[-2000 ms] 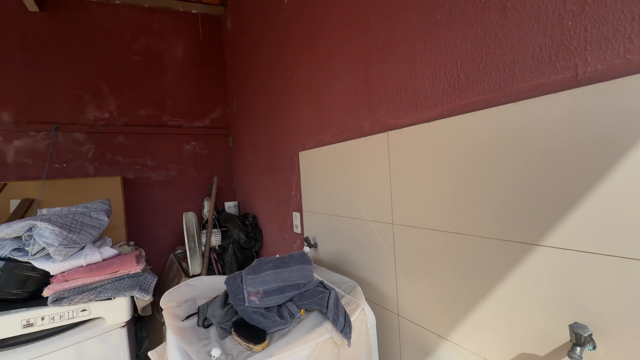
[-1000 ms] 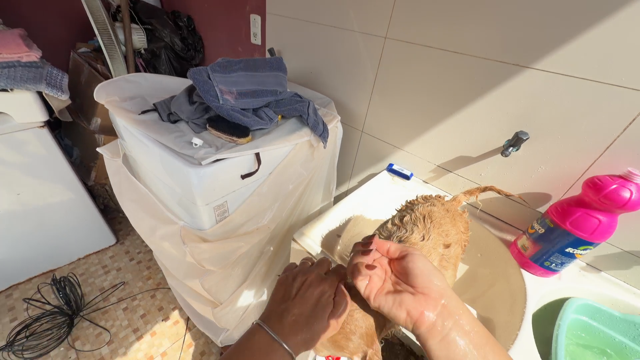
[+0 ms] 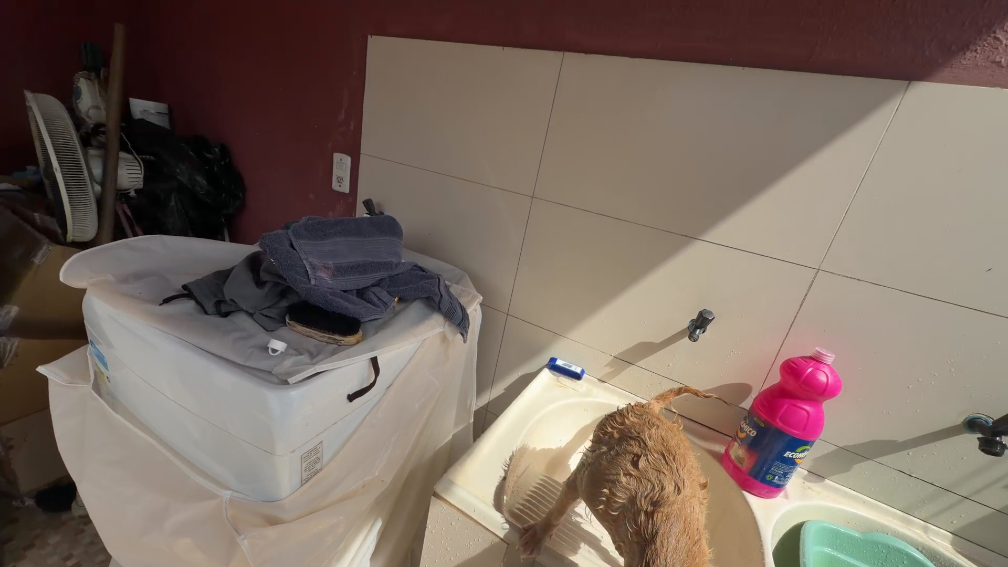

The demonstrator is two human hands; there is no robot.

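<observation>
Neither of my hands shows in the head view now. A wet, tan-furred dog (image 3: 650,480) stands in a white laundry sink (image 3: 465,472) with a ribbed washboard slope, its rear end and tail towards the tiled wall. Its head is out of frame below. A pink plastic bottle (image 3: 783,425) with a blue label stands upright on the sink's ledge, right of the dog. At the sink's back left corner lies a small blue and white object (image 3: 565,368). A green plastic basin (image 3: 858,547) sits in the right-hand bowl.
On the left stands a white appliance (image 3: 189,417) under a pale cover, bearing a blue-grey towel (image 3: 339,252) and a wooden-backed brush (image 3: 324,324). Wall taps (image 3: 699,324) stick out above the sink. Behind are a fan (image 3: 63,165), a wooden pole (image 3: 112,134) and black plastic bags (image 3: 189,181).
One second ago both my hands were together over the dog; now they are out of frame. The view has swung down, then partly back up.
</observation>
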